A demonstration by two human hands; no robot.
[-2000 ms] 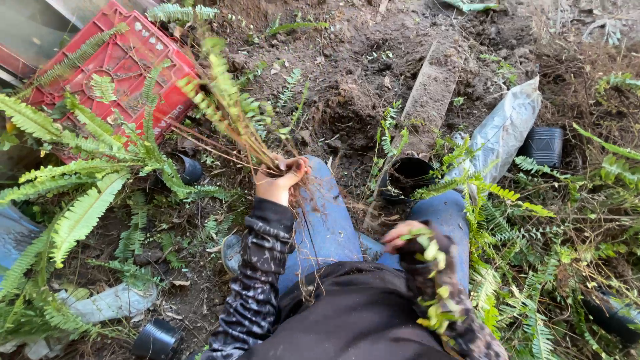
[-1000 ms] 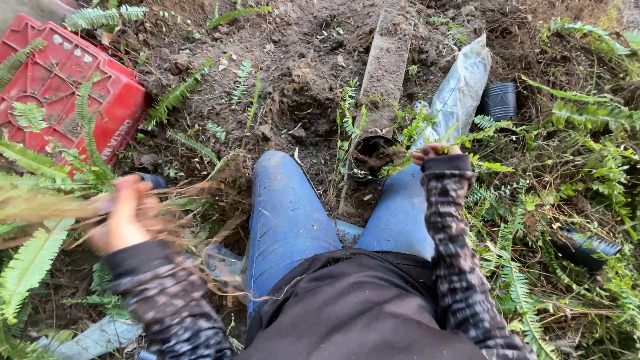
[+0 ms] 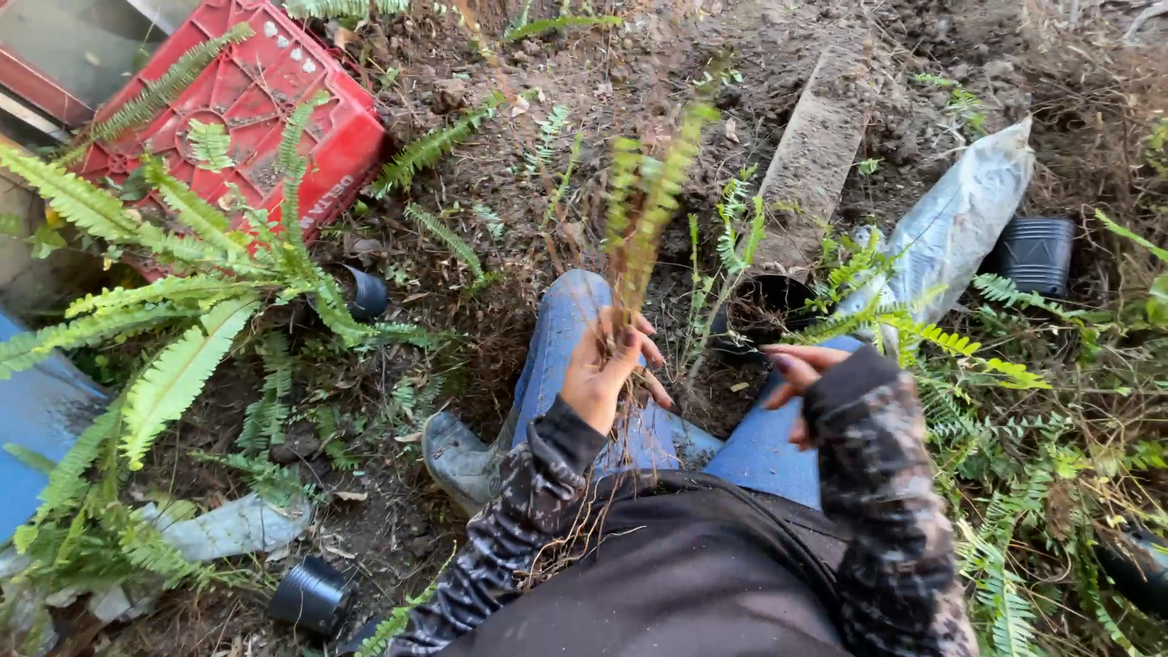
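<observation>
My left hand grips the stems of a small bunch of fern fronds, which stand up blurred above the fingers. Thin bare roots trail below the hand over the dark top. To the right, my right hand is over the jeans-clad knee, its fingers loosely bent and partly hidden by the sleeve; whether it holds anything cannot be told. Just beyond it a black plastic pot with roots or soil inside stands near the knee.
A red plastic crate lies at the upper left behind a large fern. A dirt-covered board, a clear plastic bag and a black pot are at the right. Another black pot lies lower left.
My left hand, out at the left over the ferns a second ago, is back between the knees with a bunch of fronds. My right hand has come nearer to the body from beside the plastic bag.
</observation>
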